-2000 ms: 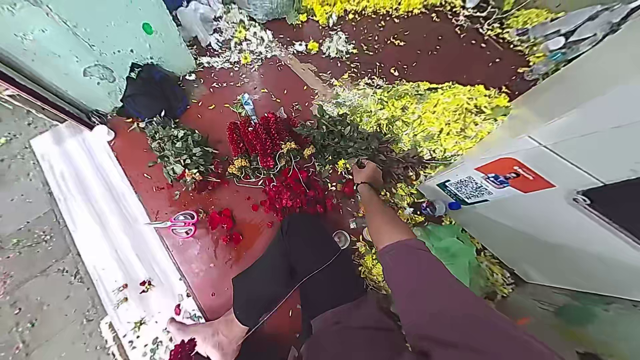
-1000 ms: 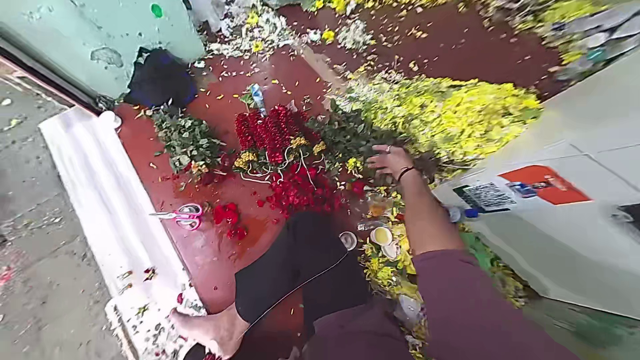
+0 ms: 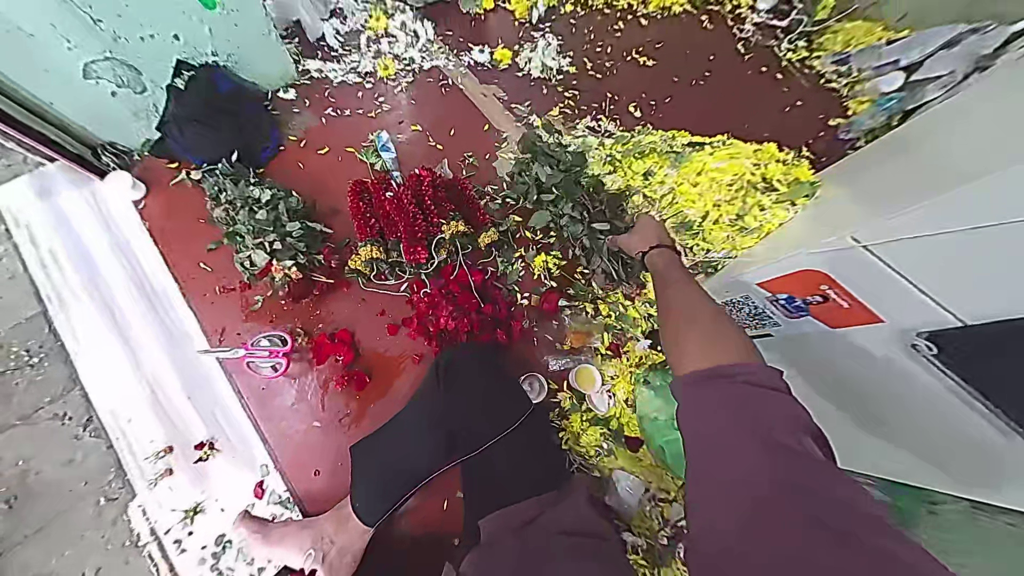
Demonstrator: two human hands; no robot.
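My right hand is at the stem ends of a bunch of green leafy stems, its fingers closed around some of them. A dark band circles its wrist. Left of the bunch lie red flower garlands with yellow flower tufts and white strings at their ends. Loose red petals are heaped just below them. A white thread runs from a small round spool across my dark trousers towards my bare foot. Pink-handled scissors lie on the red floor to the left. My left hand is not in view.
A second leafy bunch lies left, beside a dark cloth bundle. Yellow petals are heaped beyond my right hand. A pale cabinet stands at the right. A small open container sits near my knee.
One second ago my right hand was spread above the stem ends; now it has closed on them. The small open container, seen beside my arm then, is still there.
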